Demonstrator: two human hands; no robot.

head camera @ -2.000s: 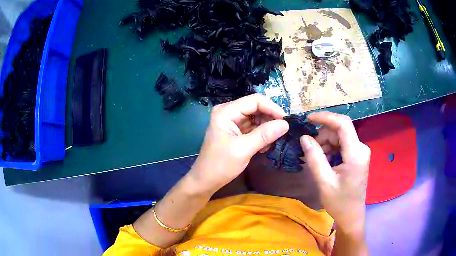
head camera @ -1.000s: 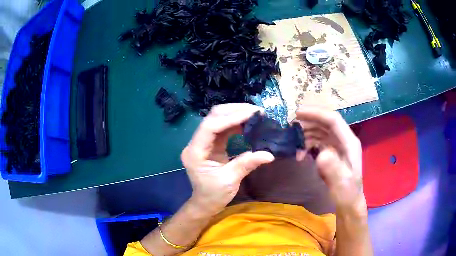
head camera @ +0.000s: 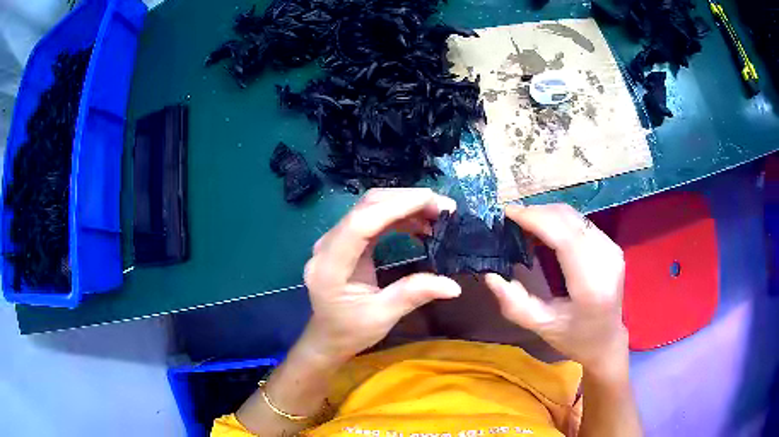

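Note:
A folded black piece (head camera: pixel 478 243) with a ribbed face and pointed ends is held between my two hands, just off the table's front edge. My left hand (head camera: pixel 363 277) holds its left end with the index fingertip, the thumb just below. My right hand (head camera: pixel 568 277) holds its right end, the thumb near its lower edge. A heap of loose black pieces (head camera: pixel 376 102) lies mid-table, with one separate black piece (head camera: pixel 295 173) at its lower left. The stained tan board (head camera: pixel 559 158) bears a small white round dish (head camera: pixel 548 91).
The blue bin (head camera: pixel 96 179) of black pieces and a dark flat case (head camera: pixel 161 185) are at left. A smaller black cluster (head camera: pixel 662 34) and a yellow-black knife (head camera: pixel 733 43) are at far right. A red stool (head camera: pixel 670 290) and lower blue bin (head camera: pixel 184 397) are below table height.
The black piece has turned in my fingers from a rounded cluster to a wide ribbed face. Both hands stay on it, my left hand further left than two seconds ago, its thumb now off the face.

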